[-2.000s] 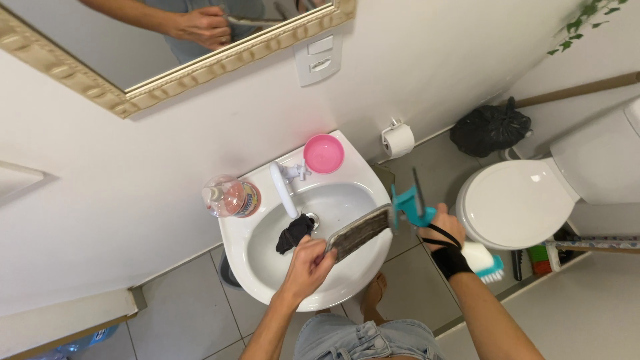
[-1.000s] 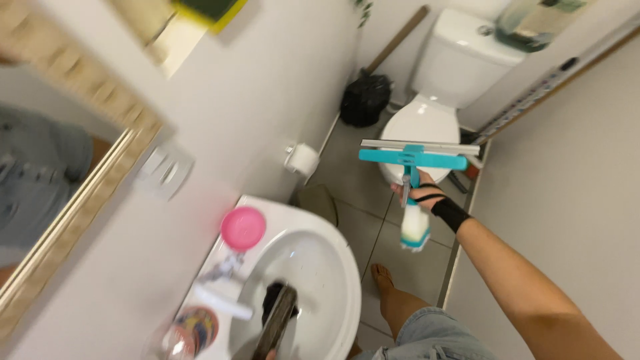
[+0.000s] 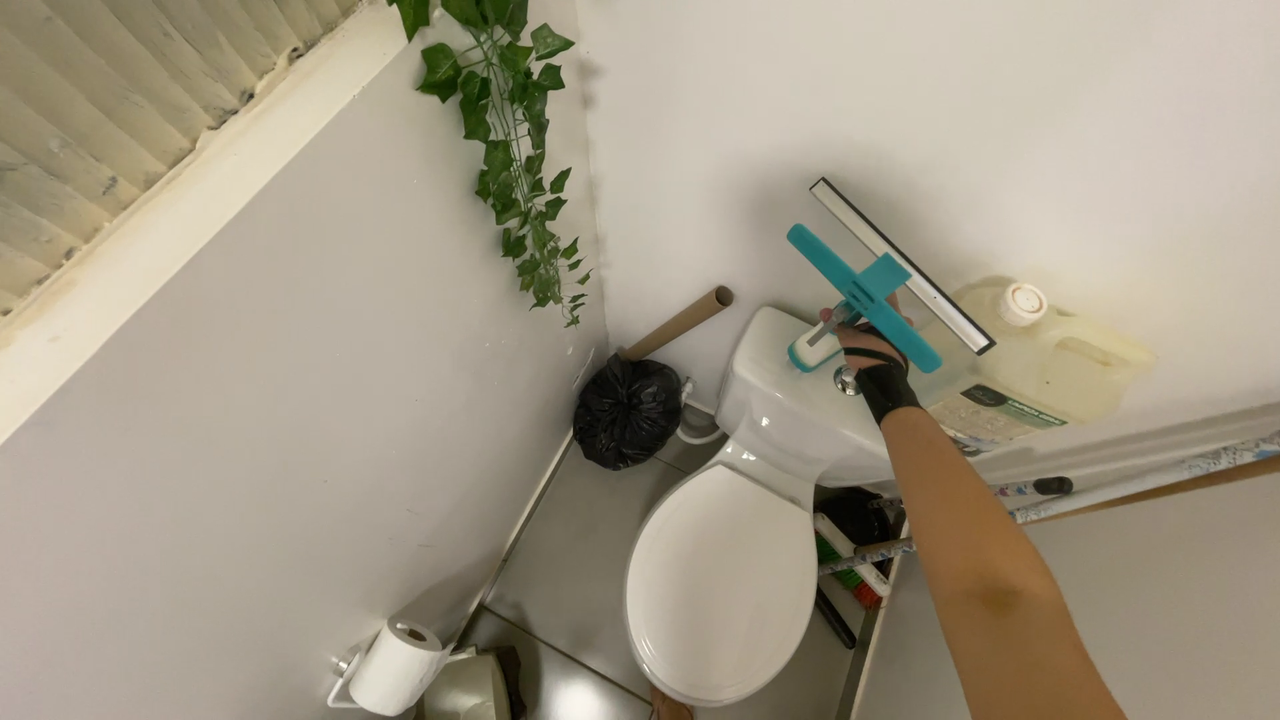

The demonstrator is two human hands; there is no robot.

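Note:
My right hand, with a black band around its wrist, grips a teal and white spray squeegee. The tool is over the white toilet cistern, its black-edged blade toward the wall and its bottle end low over the lid. Whether it touches the lid I cannot tell. A chrome flush button shows beside the wrist. Right of the hand stands a large translucent plastic jug with a white cap and a label. My left hand is out of view.
The closed toilet seat lid is below the cistern. A black plastic bag with a cardboard tube stands in the corner. Brushes and patterned poles lie at the right. Toilet paper hangs lower left; ivy hangs above.
My right hand has carried the squeegee from beside the sink to the cistern. The view has swung from the sink to the toilet, and my left hand has dropped out of sight.

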